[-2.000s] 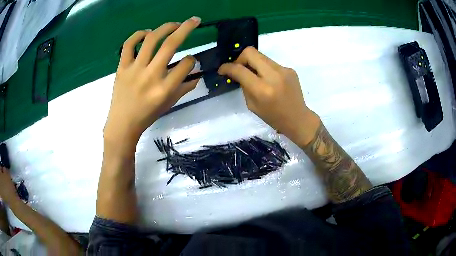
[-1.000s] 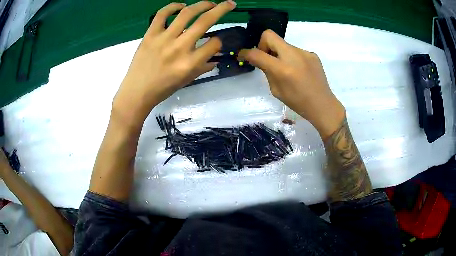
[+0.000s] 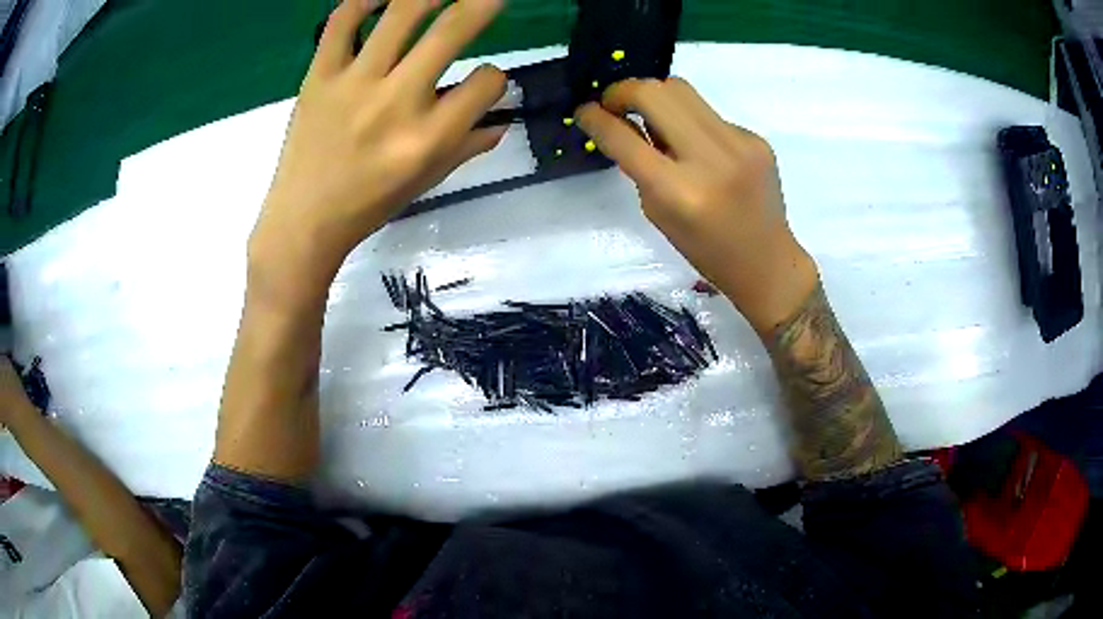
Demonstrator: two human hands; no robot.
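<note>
A black phone frame (image 3: 550, 136) with yellow dots lies at the top centre, over the edge of the white foam sheet. Another dark frame part (image 3: 623, 27) lies behind it at its solid end. My left hand (image 3: 381, 127) pinches a thin black strip (image 3: 500, 116) between thumb and forefinger over the frame's window, its other fingers spread. My right hand (image 3: 702, 163) has thumb and forefinger at the frame's solid end; what they grip is hidden. A pile of loose black strips (image 3: 562, 351) lies on the sheet below my hands.
A stack of black frames (image 3: 1041, 236) stands at the right. A single frame (image 3: 27, 151) lies on the green belt (image 3: 182, 85) at the far left. Another person's arm (image 3: 85, 496) and a few strips (image 3: 33, 385) show at the lower left. A red stool (image 3: 1028, 514) is low at the right.
Both hands stay at the frame. Since a second ago, my left hand has shifted left and its fingers have moved, showing more of the window and the strip. The near frame's lower edge is more exposed.
</note>
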